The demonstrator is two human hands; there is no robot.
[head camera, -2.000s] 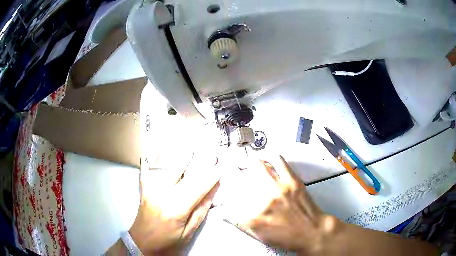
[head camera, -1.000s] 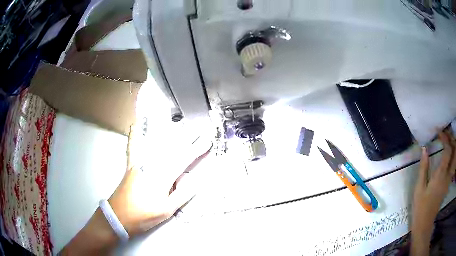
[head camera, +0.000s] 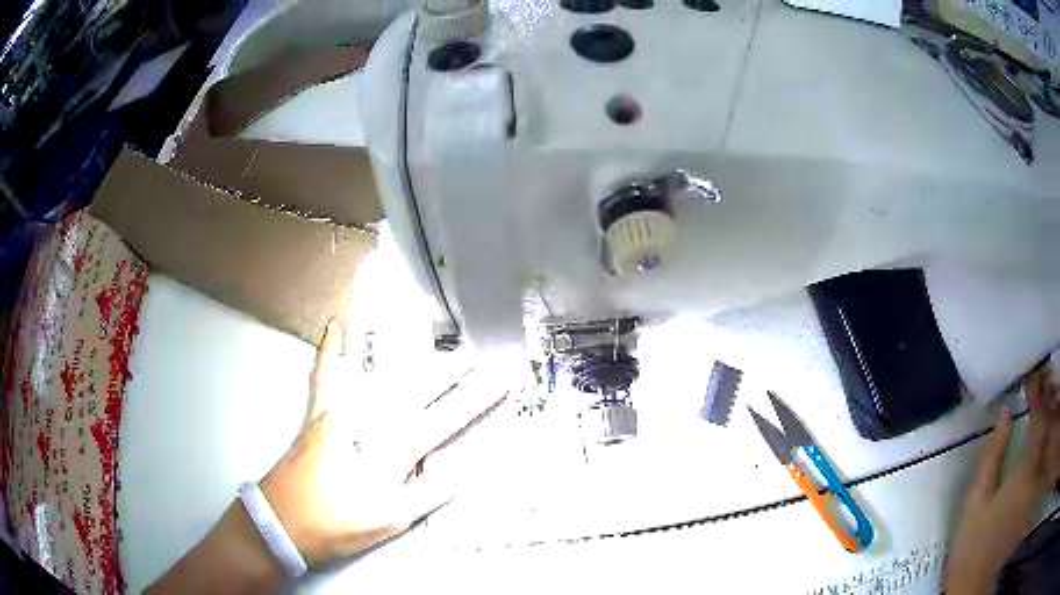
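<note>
The white sewing machine [head camera: 535, 209] fills the upper middle, with its presser foot area [head camera: 544, 389] washed out by glare. Brown fabric pieces [head camera: 233, 244] lie left of the needle and run under the machine head. My left hand [head camera: 349, 477], with a white band on the wrist, lies flat with fingers spread at the fabric's near edge, left of the needle. Glare hides its fingertips and what lies under them. My right hand [head camera: 1005, 477] is at the far right edge, partly cut off, by the table's right side; I cannot tell if it holds anything.
Thread snips with orange and blue handles [head camera: 814, 474] lie right of the needle, beside a small dark rectangle [head camera: 721, 393]. A black pouch or phone [head camera: 889, 352] lies under the machine arm. Cream sheeting with red print [head camera: 64, 407] covers the table's left edge.
My right hand has left the needle area for the far right edge. My left hand has shifted slightly left and flattened. The view has tilted up, showing more of the machine head.
</note>
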